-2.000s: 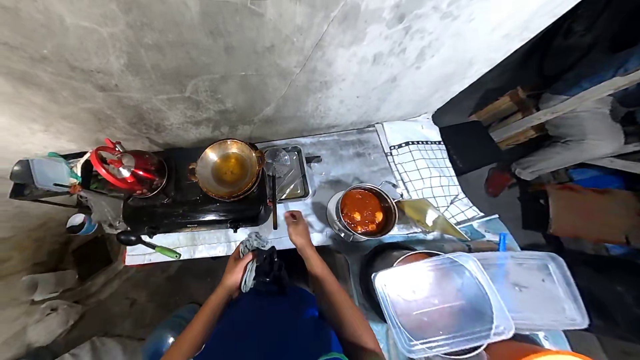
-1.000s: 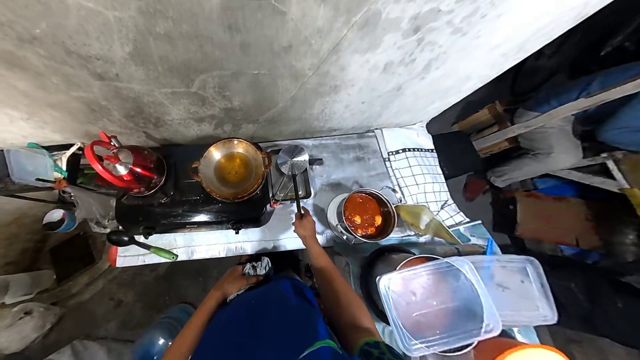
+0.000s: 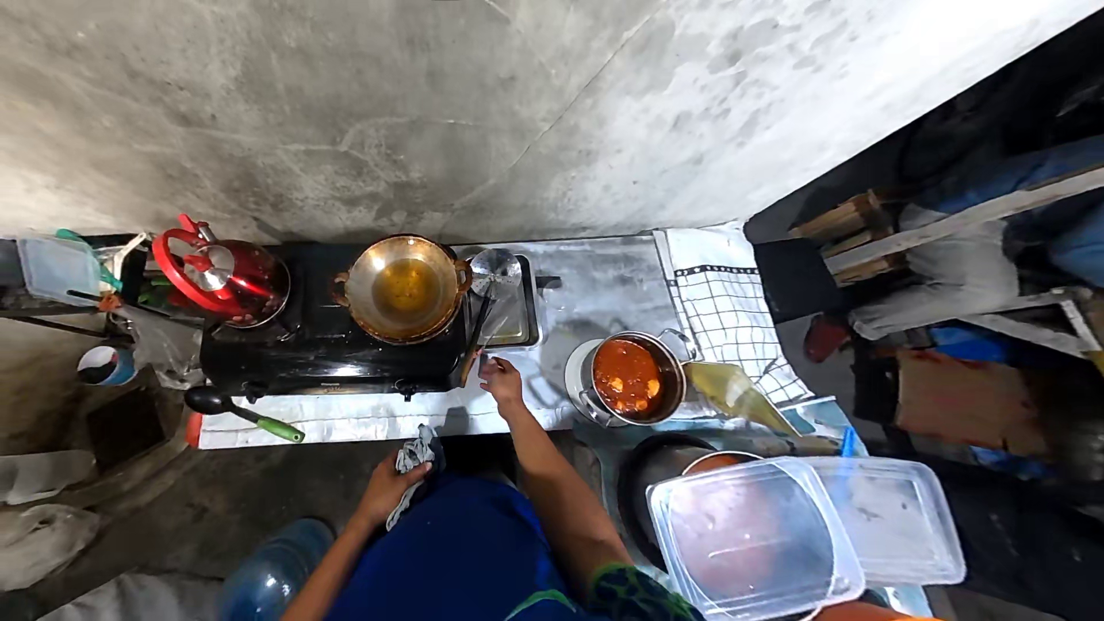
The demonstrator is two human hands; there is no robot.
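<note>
My left hand holds a crumpled grey cloth at the front of my blue clothing. My right hand has its fingers bent near the lower ends of utensil handles; whether it grips one cannot be told. A metal skimmer or turner lies with its round head over a metal tray, beside a dark handle with a brown end. Left of it, a golden wok with yellowish liquid sits on a black gas stove. A steel pot of red sauce stands to the right.
A red kettle stands on the stove's left side. A black ladle with a green handle lies at the front edge. Clear plastic containers are at lower right, near a checked cloth. A concrete wall runs behind.
The skimmer's round head, not seen over the tray two seconds ago, is now there. One second ago my right hand was on its handle. My left hand has kept the cloth.
</note>
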